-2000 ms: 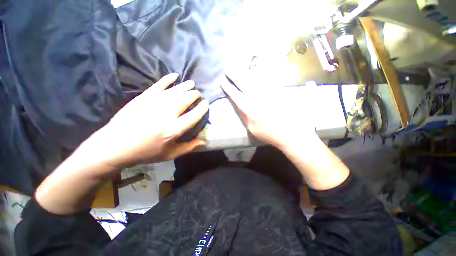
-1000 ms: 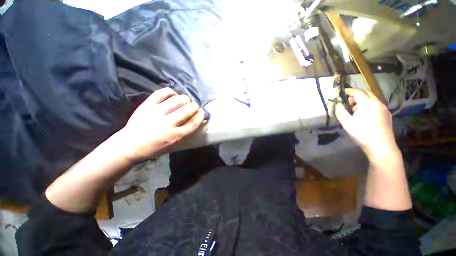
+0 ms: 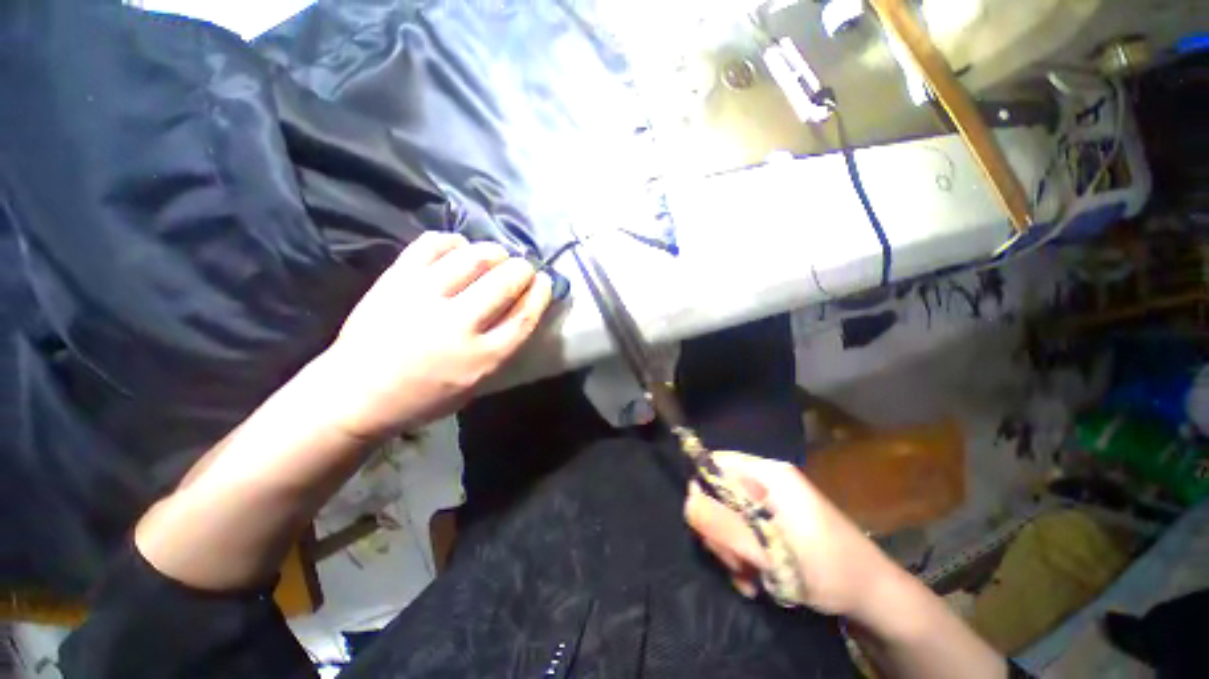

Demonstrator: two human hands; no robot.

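The dark navy garment [image 3: 172,186] lies heaped over the left of the machine table, its surface shiny and folded. My left hand [image 3: 444,318] grips a gathered bit of its edge near the table's front edge; a small dark end sticks out past the fingertips. My right hand [image 3: 782,531] holds the tailor's shears [image 3: 636,342] by their pale, wrapped handles, low over the lap. The long blades point up and left, their tips just right of the pinched edge. Whether the blades are parted is not clear.
The white machine table [image 3: 782,246] glares under the lamp. A wooden strip [image 3: 955,113] slants across its right part, and a dark cord [image 3: 864,199] hangs over the front edge. A white basket [image 3: 1120,153] is at the right. An orange-brown surface [image 3: 888,475] shows below the table.
My right hand left the cloth, took the shears from the table's right side and brought them down and left, tips near my left hand. My left hand still grips the garment in nearly the same place.
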